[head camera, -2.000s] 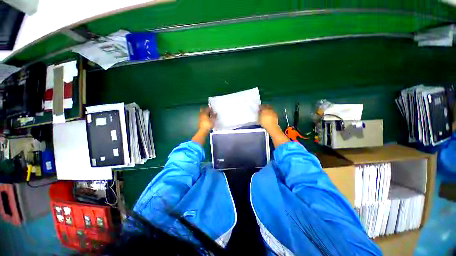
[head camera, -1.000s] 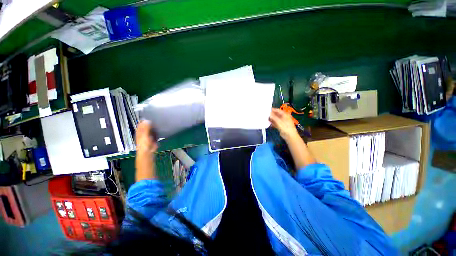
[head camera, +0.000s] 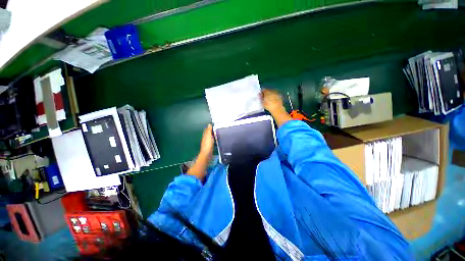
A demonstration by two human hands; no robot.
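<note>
A dark panel (head camera: pixel 246 141) with a white edge lies in front of my body. White separator sheets (head camera: pixel 234 100) lie just behind it, slightly turned. My left hand (head camera: pixel 206 146) is beside the left edge of the panel; whether its fingers grip the edge is hard to tell. My right hand (head camera: pixel 272 102) is at the right edge of the white sheets, slightly blurred; its fingertips are partly hidden, so its grip is unclear.
A leaning panel bundle (head camera: pixel 105 145) stands at left on a white board (head camera: pixel 69 158). An orange-handled tool (head camera: pixel 301 116), a beige fixture (head camera: pixel 366 110) and an open carton (head camera: pixel 355 164) are at right. Another panel bundle (head camera: pixel 433 84) is far right. A blue bin (head camera: pixel 124 42) is behind.
The blurred panel my left hand held at left is gone from there, and that hand is back beside the stack. My right hand has moved up and left. The front dark panel is uncovered again.
</note>
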